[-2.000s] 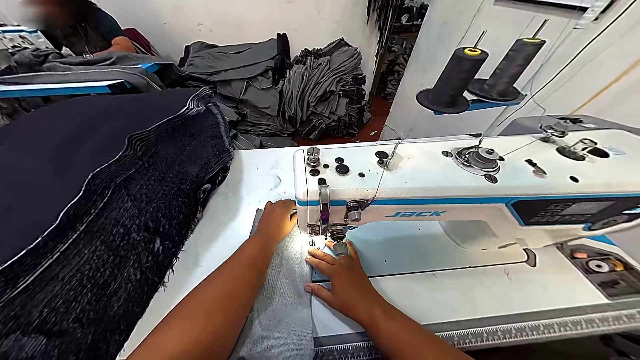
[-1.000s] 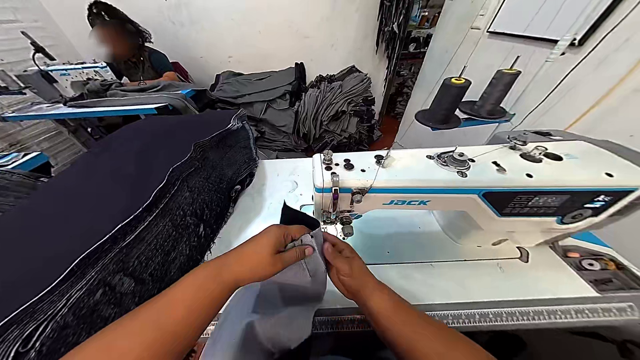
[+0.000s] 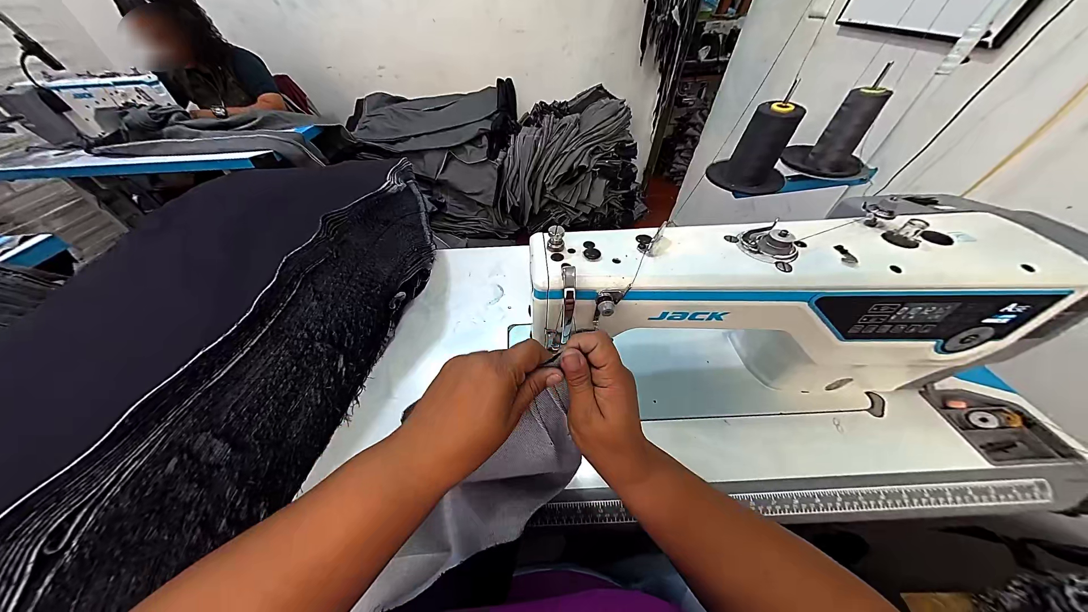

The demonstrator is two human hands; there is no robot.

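Just in front of the needle area of a white Jack sewing machine (image 3: 680, 289), my left hand (image 3: 480, 404) pinches the edge of a grey fabric piece (image 3: 501, 493) between thumb and fingers. My right hand (image 3: 603, 395) grips the same edge close beside it, the two hands nearly touching. The fabric hangs from my fingers over the front edge of the white table. The needle and presser foot are partly hidden behind my fingers.
A thick stack of dark denim pieces (image 3: 195, 280) fills the left side. Grey cloth piles (image 3: 569, 161) lie behind the table. Thread cones (image 3: 761, 144) stand at back right. A ruler strip (image 3: 901, 497) runs along the front edge. A person (image 3: 212, 76) sits at another machine.
Two seconds ago the fabric lay flat by the needle with my hands on it; now its edge is lifted in both hands. Since one second ago my hands have come closer together.
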